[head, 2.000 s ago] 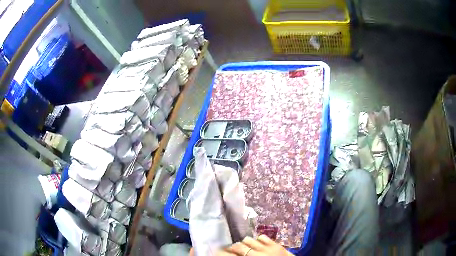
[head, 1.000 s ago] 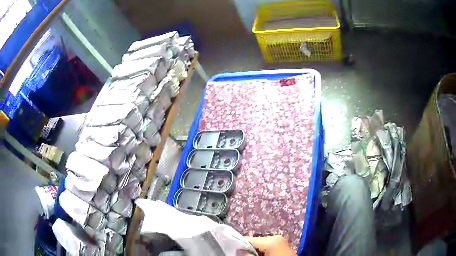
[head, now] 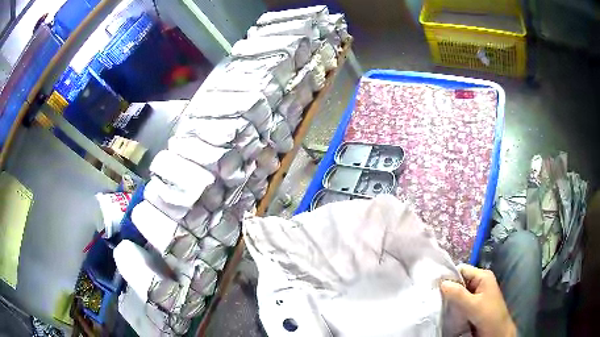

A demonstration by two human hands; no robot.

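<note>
My right hand [head: 479, 299] pinches the right edge of a large, crumpled off-white wrapping paper [head: 362, 257], spread open at the bottom centre. A silver-grey housing [head: 304, 316] with a round hole lies against the paper's lower left part, cut off by the bottom edge. My left hand is not in view. Behind the paper, a blue-rimmed tray [head: 498, 141] with pink-red mottled lining holds a row of open, round-ended housings [head: 370, 156] along its left side. The paper hides the lower part of this row.
Paper-wrapped bundles [head: 210, 141] are stacked in long rows on the bench at left. A white tub [head: 113, 212] and a blue bin of gold parts [head: 89, 296] stand beside them. Crumpled paper [head: 556, 220] lies right of my knee [head: 518, 266]. A yellow crate [head: 474, 46] stands behind the tray.
The view has turned left, so the bench and tray appear further right. The wrapping paper is now spread wide, and the housing with the round hole has come into sight.
</note>
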